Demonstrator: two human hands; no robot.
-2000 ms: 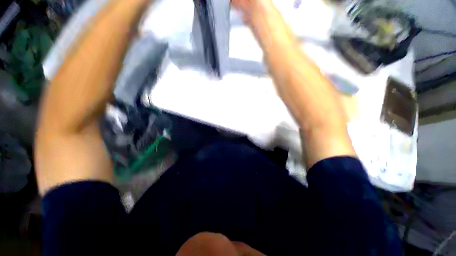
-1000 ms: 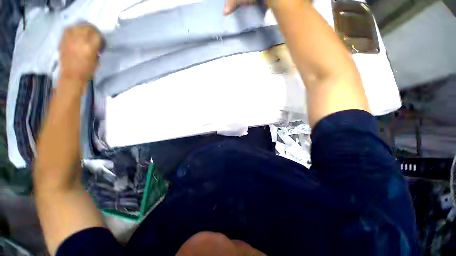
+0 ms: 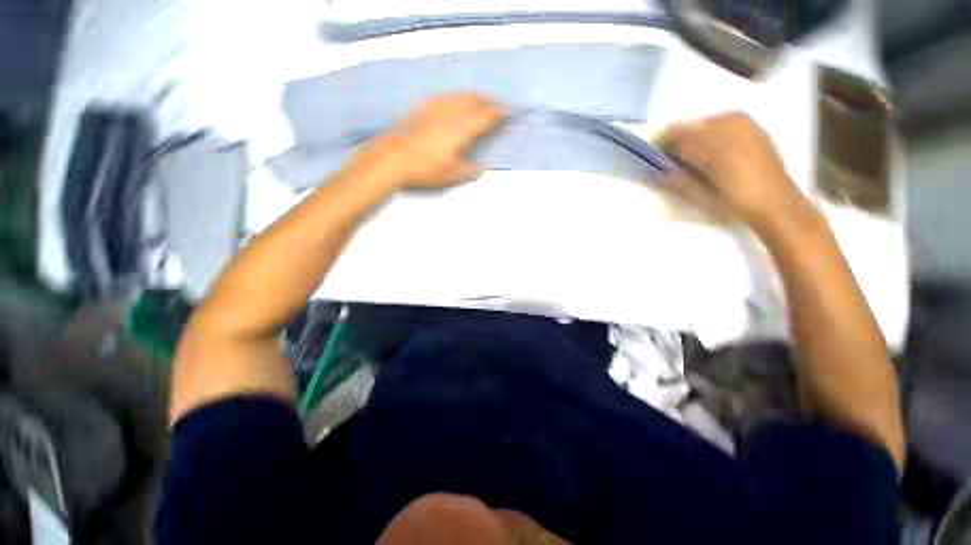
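A long curved grey strip [image 3: 554, 149] lies across the white-covered table in front of me, with a dark narrow band along its upper edge. A wider grey piece [image 3: 580, 80] lies just behind it. My left hand [image 3: 447, 138] rests over the strip's left part; its fingertips are blurred, and I cannot tell whether they grip it. My right hand [image 3: 719, 160] is at the right end of the dark-edged band, fingers curled onto it. Another narrow dark-edged band [image 3: 490, 21] lies at the back of the table.
Dark folded pieces [image 3: 101, 197] and a grey panel [image 3: 200, 208] lie at the left. A brown metal plate [image 3: 854, 138] is at the right. A dark iron [image 3: 745, 32] stands at the upper right. White scraps [image 3: 649, 367] and a green crate edge [image 3: 325, 362] show below the table.
My left hand has moved right, from the table's left side onto the strip. My right hand has come down to the strip's right end. The view has shifted, and the iron shows again.
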